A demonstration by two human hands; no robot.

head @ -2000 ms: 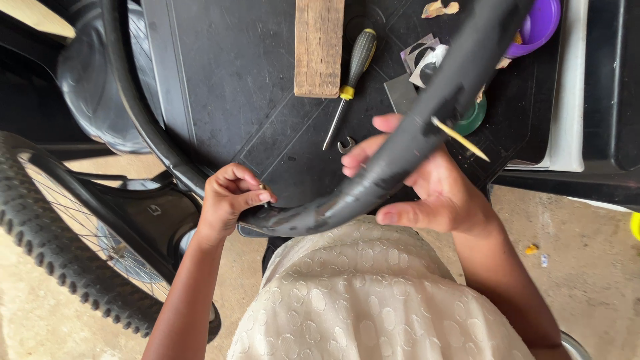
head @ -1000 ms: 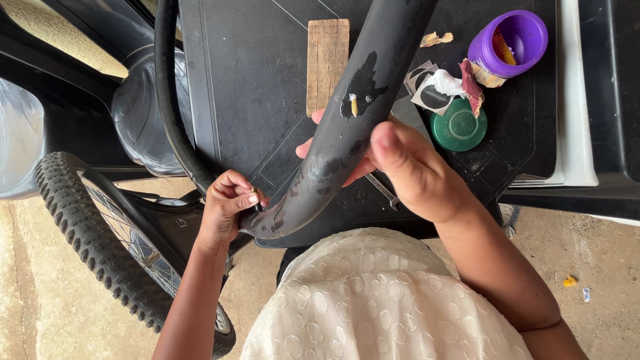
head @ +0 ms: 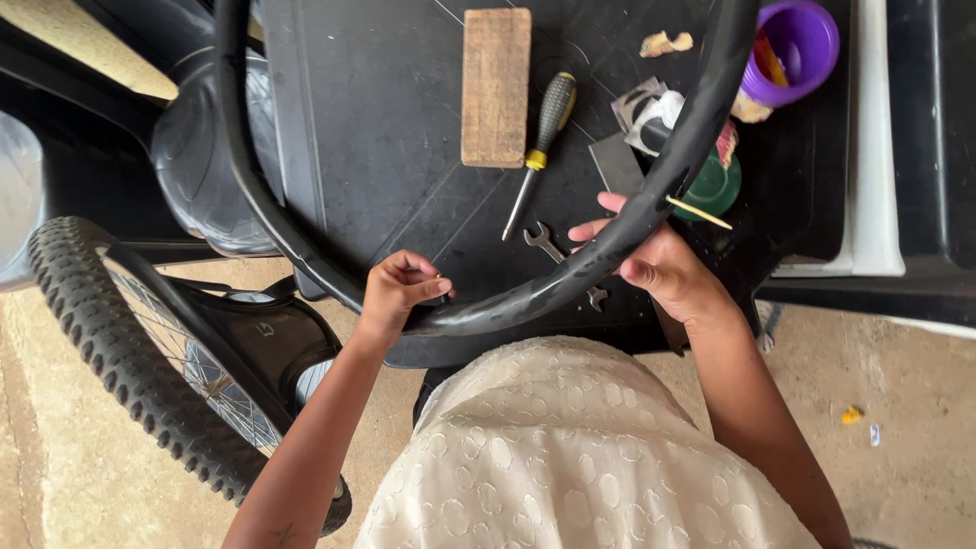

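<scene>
A black rubber inner tube [head: 534,296], with dark damp-looking patches, curves across the table in front of me. My left hand [head: 400,293] pinches the valve stem of the tube between thumb and fingers. My right hand [head: 659,263] supports the tube from beneath on the right, thumb in front and fingers spread behind. Just above it, a thin wooden stick [head: 700,213] pokes out of the tube's wall. Behind the tube lie a screwdriver [head: 550,122] with a grey and yellow handle and a metal wrench [head: 545,242], partly hidden by the tube.
The black table [head: 366,137] carries a wooden block [head: 496,88], a purple container [head: 801,49], a green round lid [head: 717,187], a grey flat piece [head: 616,164] and scraps of torn paper. A bicycle wheel with a knobby tire [head: 130,366] stands at left beside black plastic chairs.
One second ago the tube's patch with the stick faced me; now the tube is turned and the stick points right. My right hand has moved lower on the tube, palm more upward.
</scene>
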